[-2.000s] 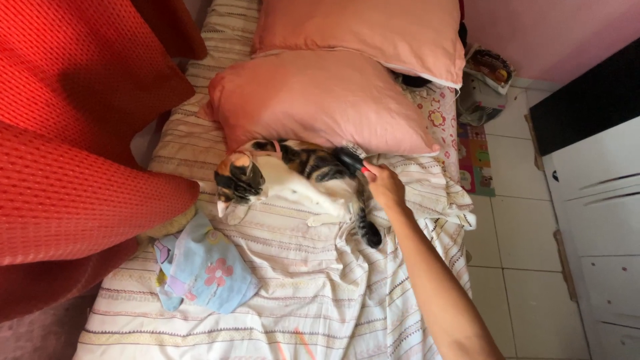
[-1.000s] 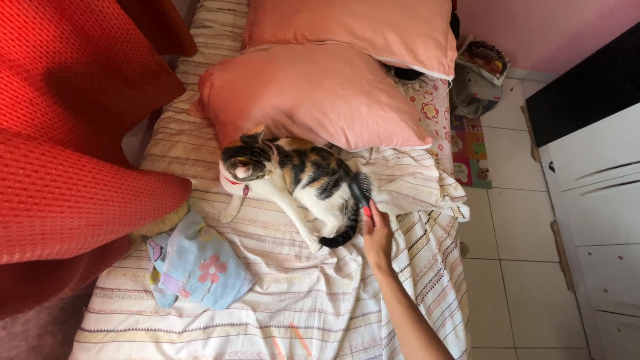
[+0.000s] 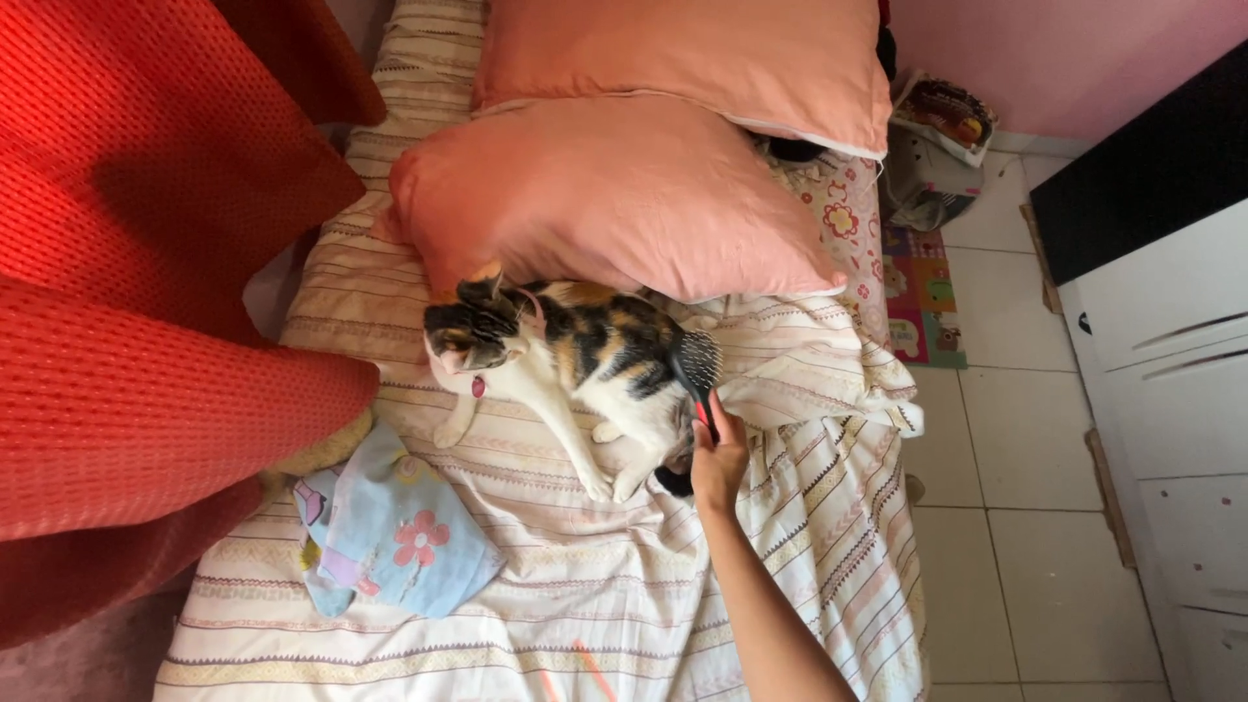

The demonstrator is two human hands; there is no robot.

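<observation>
A calico cat (image 3: 624, 341) with a pink collar and a small round tag lies on its side on a striped bedsheet (image 3: 624, 585), against a salmon pillow (image 3: 624, 195). My right hand (image 3: 720, 453) grips the red-and-black handle of a hairbrush (image 3: 696, 366). The brush head is at the cat's hindquarters, its pins facing up and to the right; whether it touches the fur, I cannot tell. The cat's dark tail tip lies beside my wrist, partly hidden by the hand. My left hand is out of the picture.
Another salmon pillow (image 3: 682, 58) lies above the first. A light blue floral cloth (image 3: 419, 536) is crumpled on the bed beside a red curtain (image 3: 146, 292). Right of the bed are floor tiles (image 3: 1043, 585), a colourful mat (image 3: 921, 302), a grey bag (image 3: 921, 180) and a white drawer unit (image 3: 1180, 409).
The cat's head has lifted from the sheet since the oldest frame. My right hand, still holding the brush, has moved lower, toward the cat's rear. The tail tip has shifted toward my wrist.
</observation>
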